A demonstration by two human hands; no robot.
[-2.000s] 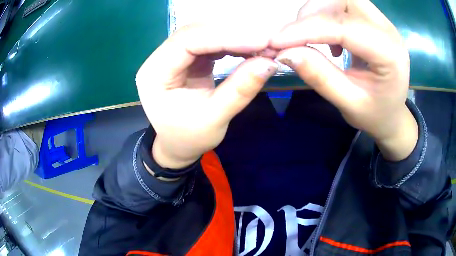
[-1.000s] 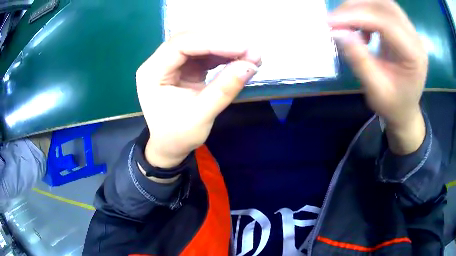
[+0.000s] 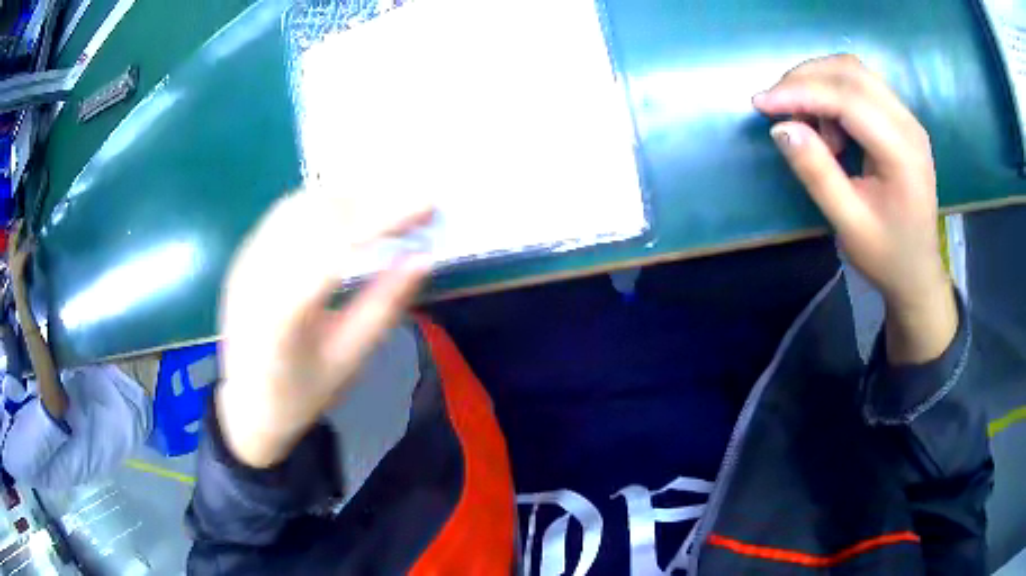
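A bright white sheet (image 3: 467, 135) covers most of a clear shiny tray (image 3: 309, 23) on the green bench; tray edges show around it. My left hand (image 3: 321, 304) is blurred over the tray's lower left corner, thumb and fingers near each other; whether something small is between them cannot be told. My right hand (image 3: 861, 163) is over the bench right of the tray, thumb and forefinger apart, with nothing visible between them.
A short-looking grey bar (image 3: 108, 95) lies at the far left of the green bench (image 3: 720, 169). White strips run along the far left side. Another person's arm and pale sleeve (image 3: 79, 439) and a blue stool (image 3: 186, 399) are at left. Papers lie at the right edge.
My hands have parted: the left moved left and down, the right moved right. The tray and sheet now show further left in the picture, and the view has turned somewhat.
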